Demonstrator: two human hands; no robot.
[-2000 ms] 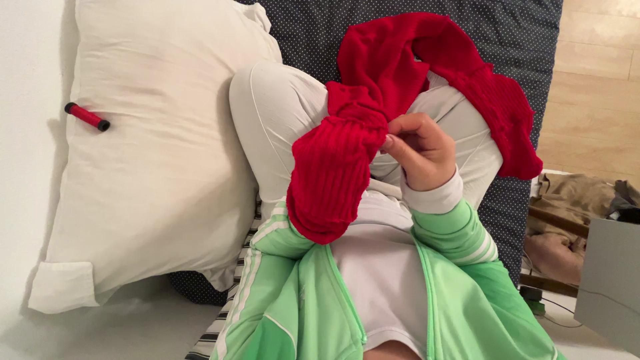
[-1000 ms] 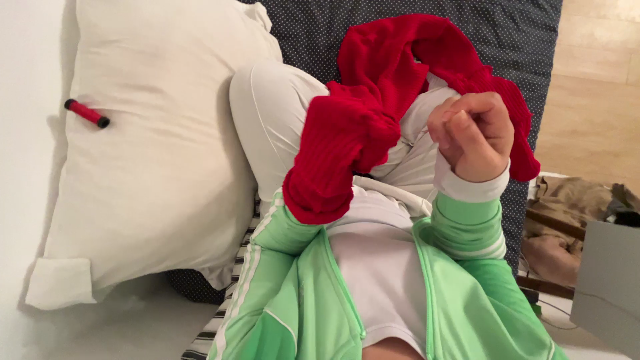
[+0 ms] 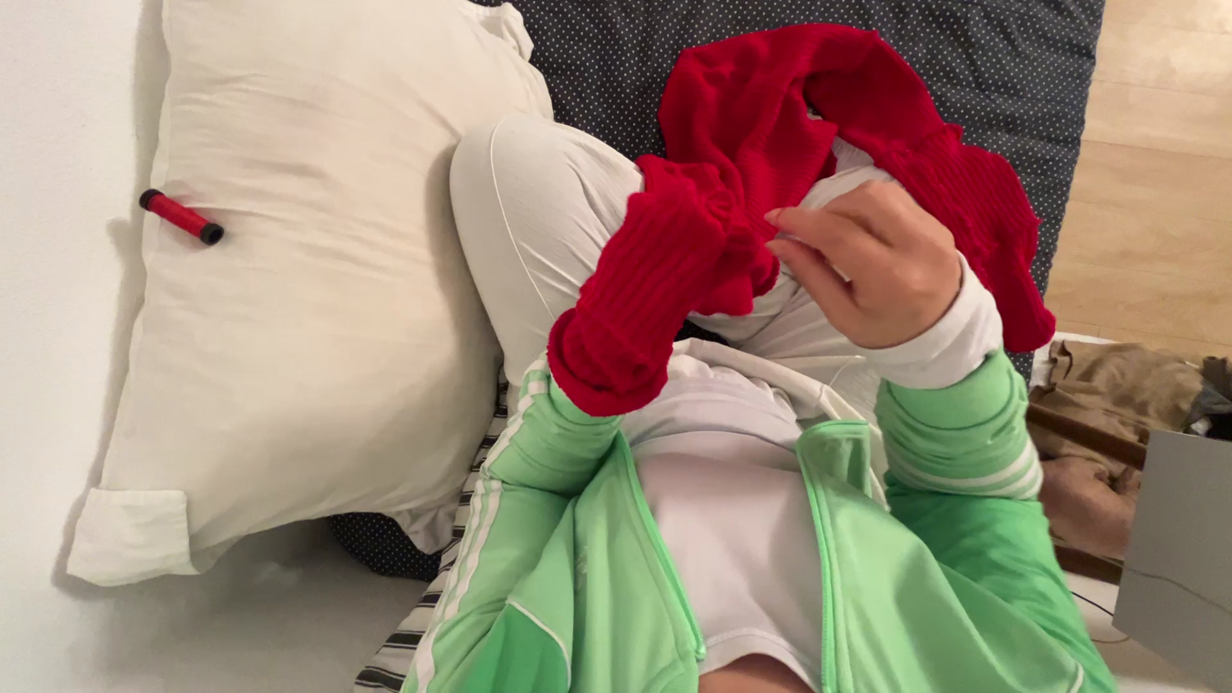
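A red knitted garment (image 3: 799, 87) lies across my lap, its far part curving over the dark dotted cover. My left hand (image 3: 707, 236) is inside one ribbed end of it, with the cuff over the green jacket sleeve; the knit hides the fingers. Just to the right of that covered hand, my right hand (image 3: 871, 260) is raised with thumb and index fingertips close together. Whether a thread or anything thin is pinched between them cannot be made out.
At the left a white pillow (image 3: 318, 289) carries a small red tube with black ends (image 3: 181, 218). My bent legs rest on a dark dotted cover (image 3: 597, 58). Beyond its right edge are wooden floor (image 3: 1145, 173), brown fabric (image 3: 1121, 390) and a grey panel (image 3: 1179, 549).
Two seconds ago my right fingers touched the red knit at my left hand. They moved away to the right, then came back nearer to it. My left hand has stayed inside the knit.
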